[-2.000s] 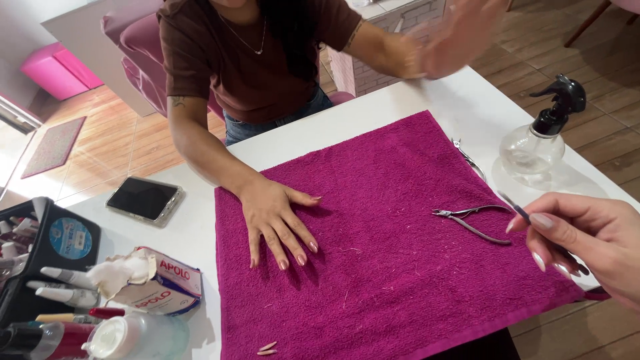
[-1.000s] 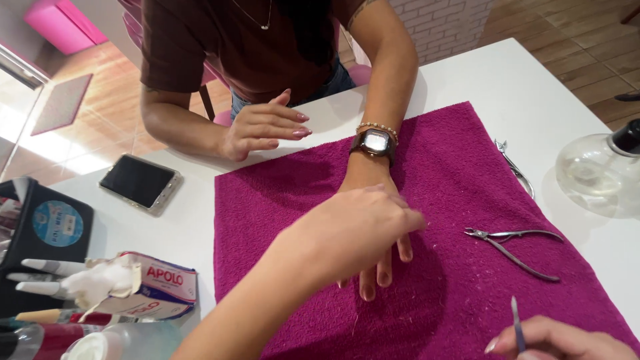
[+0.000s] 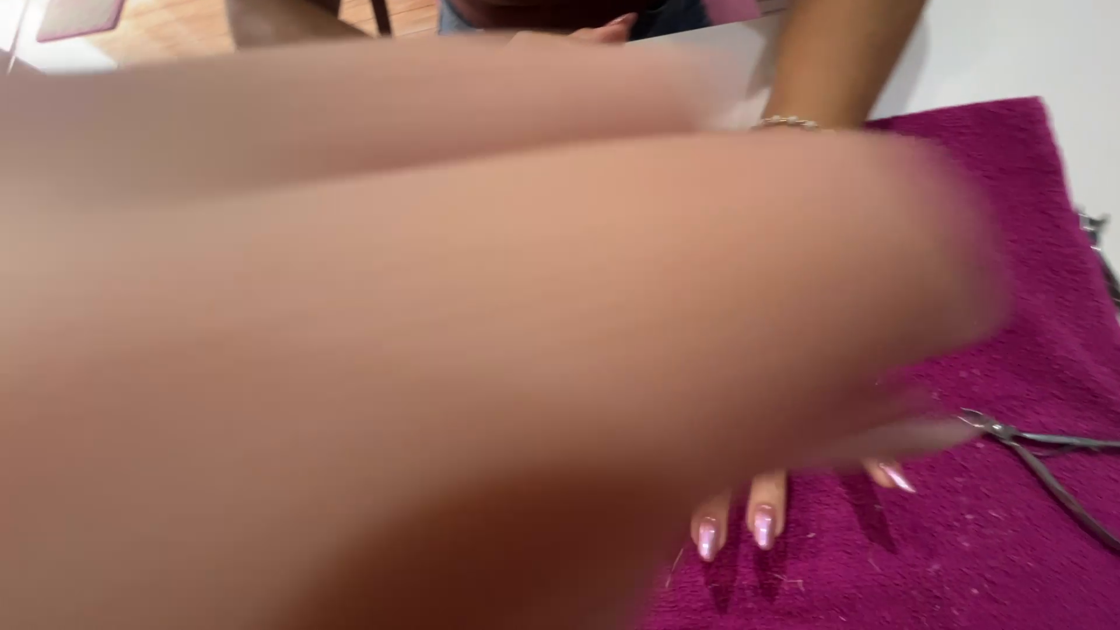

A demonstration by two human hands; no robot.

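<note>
My left hand point(image 3: 490, 306), large and blurred, reaches in from the left very near the camera, fingers stretched out and no object visible in it. It hides much of the magenta towel point(image 3: 980, 542). Below its fingertips show the other person's fingers point(image 3: 766, 512), with shiny pink nails, on the towel. That person's forearm point(image 3: 831, 61) comes down from the top, a beaded bracelet point(image 3: 787, 122) at the wrist. Cuticle nippers point(image 3: 1002, 431) lie on the towel at the right, handles apart. My right hand is out of view.
A second metal tool point(image 3: 1094, 229) lies at the right edge by the towel's border. The white table point(image 3: 980, 52) shows at the top right. The other person's second hand point(image 3: 608, 31) is partly visible at the top. A mat point(image 3: 79, 17) lies on the floor at the upper left.
My left hand has moved from over the other person's hand to close before the camera. My right hand, with a slender pointed tool a second ago, has left the view.
</note>
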